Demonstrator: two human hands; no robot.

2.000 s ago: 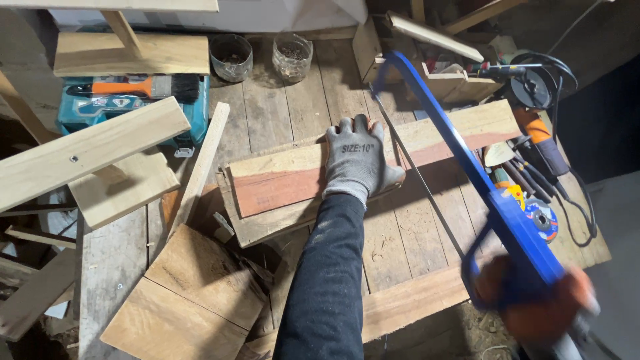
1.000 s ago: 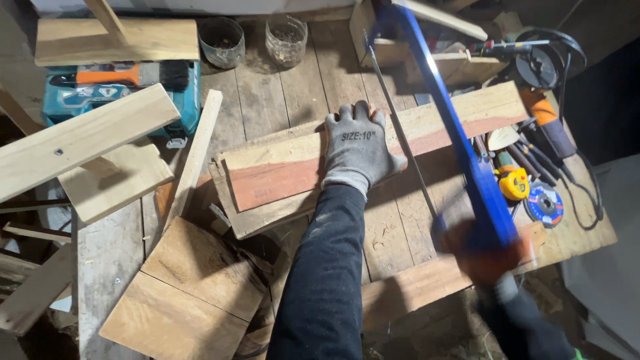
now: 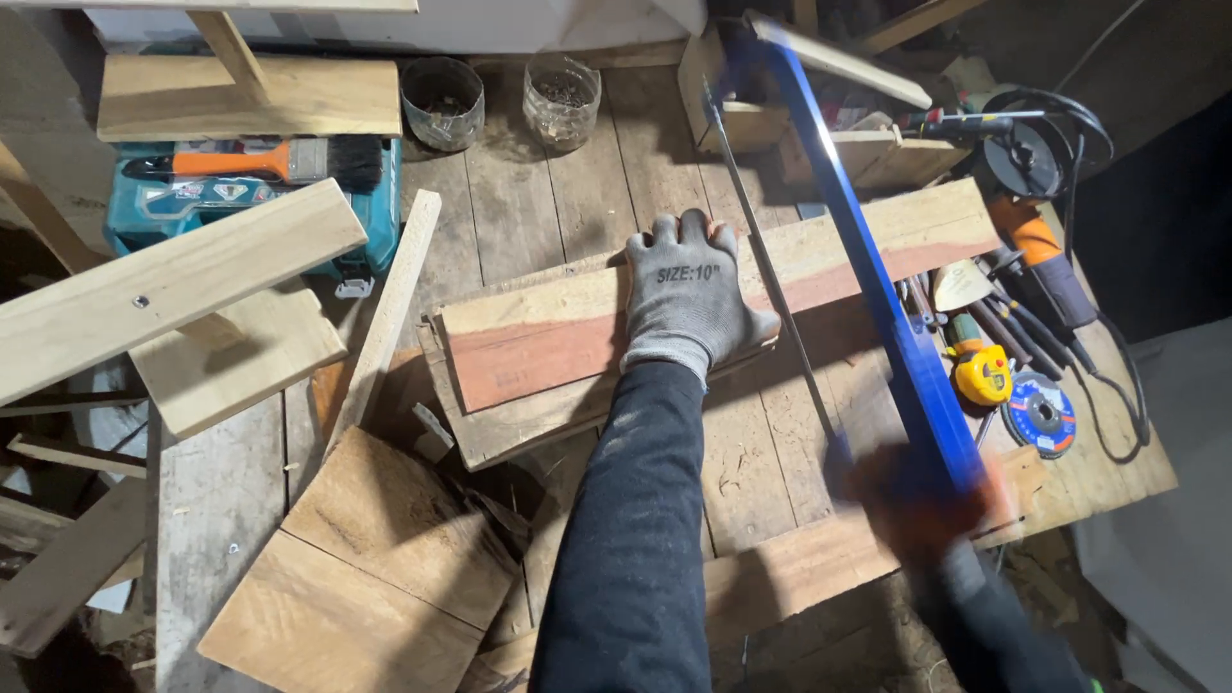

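My left hand (image 3: 688, 294), in a grey work glove, lies palm down on a two-toned wooden board (image 3: 539, 339), fingers spread over its top and thumb at its near edge. Beneath the board is a wider wooden piece (image 3: 520, 428). My right hand (image 3: 919, 500), blurred and gloved, is closed around the handle end of a blue-framed bow saw (image 3: 857, 241). The saw's thin blade (image 3: 775, 279) crosses the board just right of my left thumb; how deep it sits in the wood cannot be told.
At left are a teal tool case (image 3: 380, 226) with a paintbrush (image 3: 260, 164), wooden pieces (image 3: 183, 279) and a square panel (image 3: 356, 568). Two cut plastic containers (image 3: 562, 106) stand behind. An angle grinder (image 3: 1044, 250), a yellow tape measure (image 3: 982, 375) and a flap disc (image 3: 1039, 414) lie at right.
My right hand and the saw have shifted, from lower right two seconds ago to nearer the board. My left hand stays on the board.
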